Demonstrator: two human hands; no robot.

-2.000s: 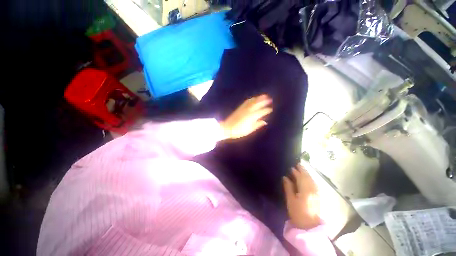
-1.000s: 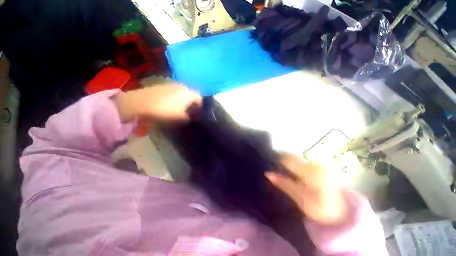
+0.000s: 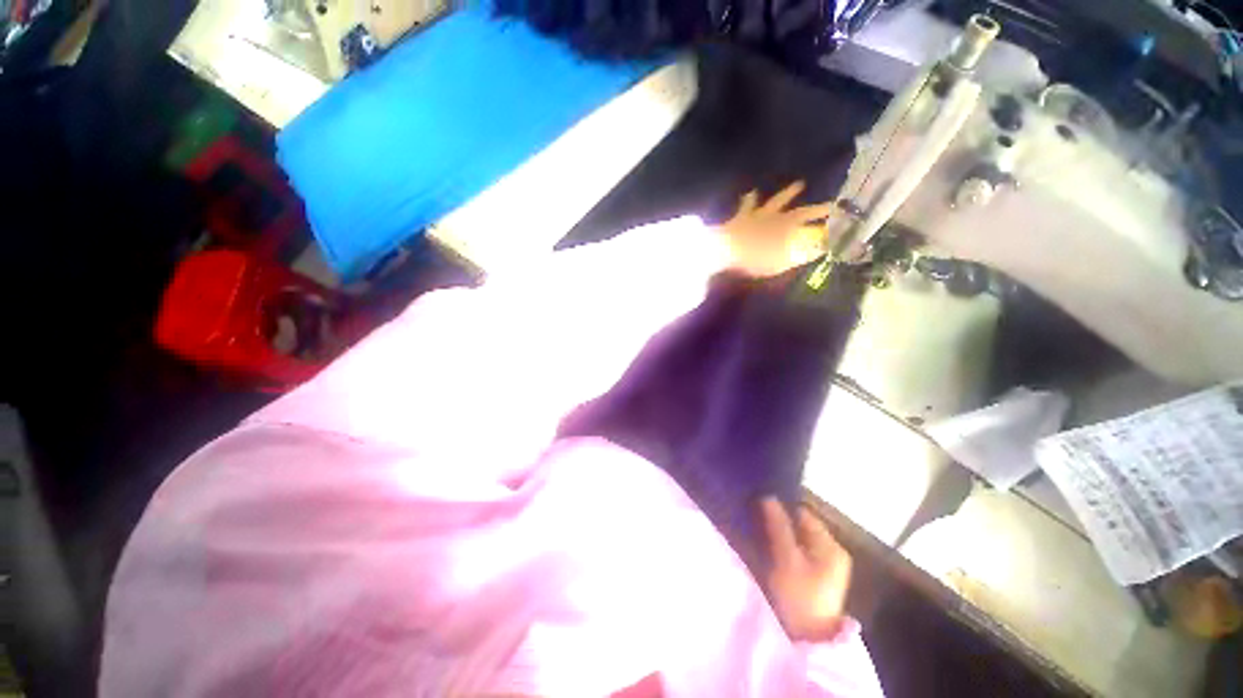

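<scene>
A large dark garment panel [image 3: 736, 368] lies over the table and hangs into the lap, its upper part beside the machine head. My left hand [image 3: 780, 235] lies on the cloth with fingers spread, close to the needle area. My right hand [image 3: 810, 570] is at the cloth's lower right edge by the table's front; whether its fingers pinch the cloth is unclear. The cream sewing machine [image 3: 941, 164] stands at the right. A small yellow-green piece [image 3: 818, 276] shows under its head, beside my left fingertips.
A blue cloth [image 3: 423, 130] lies at the upper left of the table. A red plastic stool [image 3: 225, 316] stands at the left. A printed sheet [image 3: 1152, 477], pale paper [image 3: 1006, 434] and an orange round thing [image 3: 1210, 605] are at the right. Dark cloth is heaped at the back.
The dark cloth was gathered between both hands and is now spread beside the machine head. My left hand has moved right to the needle area; my right hand has moved down. The view has shifted.
</scene>
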